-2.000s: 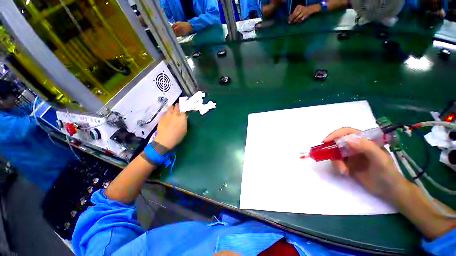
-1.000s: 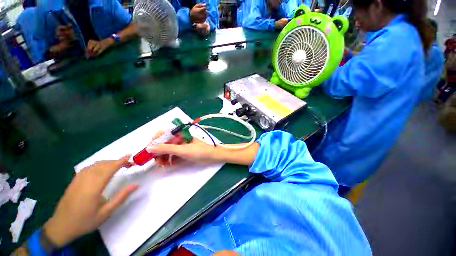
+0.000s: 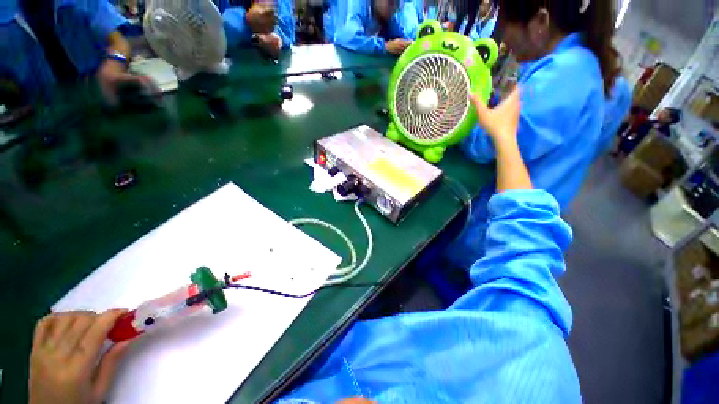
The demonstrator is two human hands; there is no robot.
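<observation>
The dispensing syringe (image 3: 169, 306), a clear-pink tube with a red front end and a green cap, is above the white paper sheet (image 3: 236, 237). My left hand (image 3: 75, 355) holds it by the red end at the lower left; the needle tip is hidden. My right hand (image 3: 501, 118) is raised at the right edge of the green frog-faced desk fan (image 3: 428, 98), its fingers apart; whether it touches the fan I cannot tell. The pale air hose (image 3: 364, 245) loops over the paper's right corner to the grey controller (image 3: 382, 170).
A black rounded unit (image 3: 124, 180) lies on the dark green bench, with more farther back. White tissue (image 3: 323, 180) lies beside the controller. A white fan (image 3: 185, 35) stands across the bench. A person in a blue smock (image 3: 544, 118) is beyond my right hand.
The syringe has passed from my right hand to my left. My right hand has moved away from the paper to the green fan. The view has shifted slightly right.
</observation>
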